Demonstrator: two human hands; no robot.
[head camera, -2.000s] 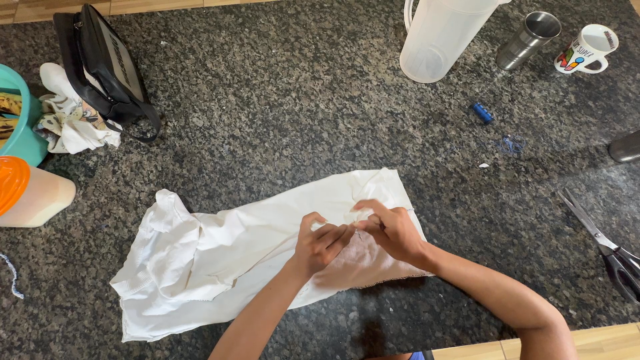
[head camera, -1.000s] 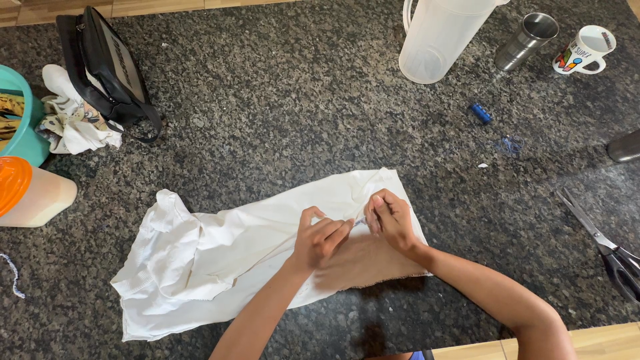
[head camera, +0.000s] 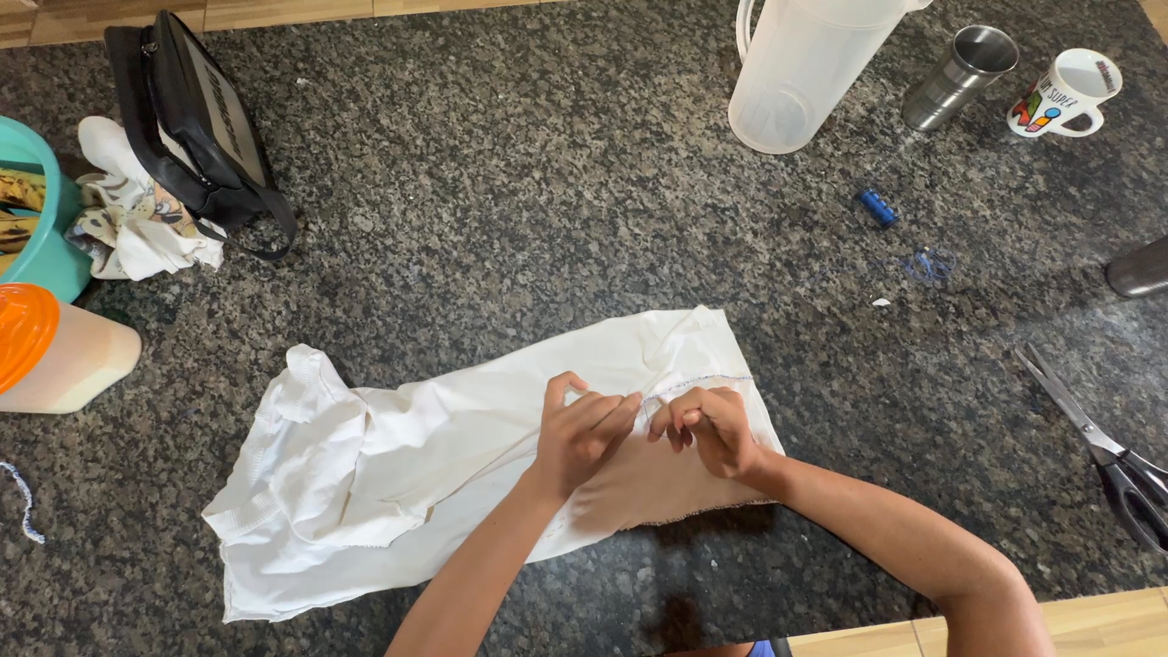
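Note:
A white cloth garment (head camera: 474, 401) lies spread on the dark granite countertop, bunched at its left end. Along its right part runs a seam with blue-and-white stitching. My left hand (head camera: 589, 433) rests on the cloth, its fingertips pinching the fabric at the seam's left end. Just right of it, my right hand (head camera: 707, 424) is over the seam with curled fingers; whether it holds a needle or thread is too small to tell. A blue thread spool (head camera: 878, 208) and a loose tangle of blue thread (head camera: 929, 265) lie beyond the cloth.
Black-handled scissors (head camera: 1095, 443) lie at the right. At the back stand a plastic pitcher (head camera: 808, 73), a steel tumbler (head camera: 958, 78) and a white mug (head camera: 1063, 96). Leftward are a black bag (head camera: 196, 128), a crumpled cloth (head camera: 146, 228), a teal bowl (head camera: 64, 246) and an orange-lidded container (head camera: 87, 351).
My right hand has shifted slightly and turned, with its fingers now curled downward over the cloth. My left hand stays in about the same place. More of the stitched seam shows.

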